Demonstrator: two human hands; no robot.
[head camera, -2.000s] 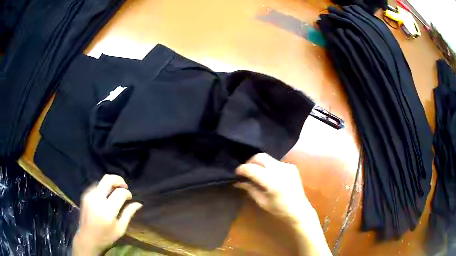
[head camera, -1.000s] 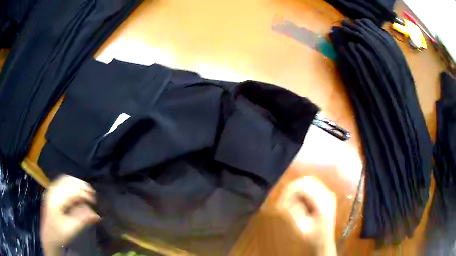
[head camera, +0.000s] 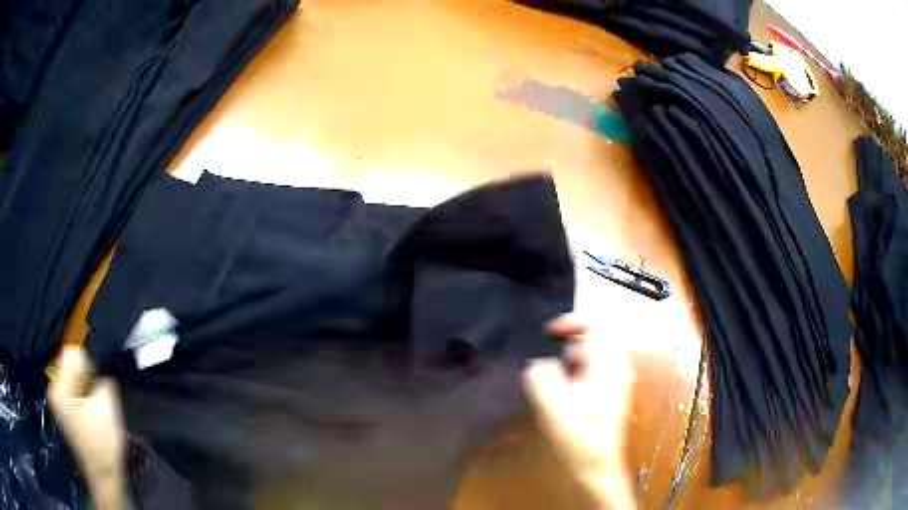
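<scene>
A black garment (head camera: 329, 309) lies opened out on the table in front of me, its lower part blurred. A white label (head camera: 153, 337) shows near its left side. My left hand (head camera: 88, 408), blurred, is closed on the garment's left edge. My right hand (head camera: 582, 393), also blurred, pinches the garment's right edge, with the cloth corner above it lifted. Dark and silver thread snips (head camera: 629, 276) lie on the table just right of the garment, touched by neither hand.
Black garments lie at left (head camera: 110, 129), in a long fanned stack at right (head camera: 747, 269), at the far edge (head camera: 637, 25) and far right (head camera: 881, 259). A yellow-and-white item (head camera: 784, 72) lies top right. Shiny plastic (head camera: 25, 438) is lower left.
Both hands have come back onto the garment's edges after being off it. The label has shifted left and down. The right corner has risen, and the snips are now fully uncovered.
</scene>
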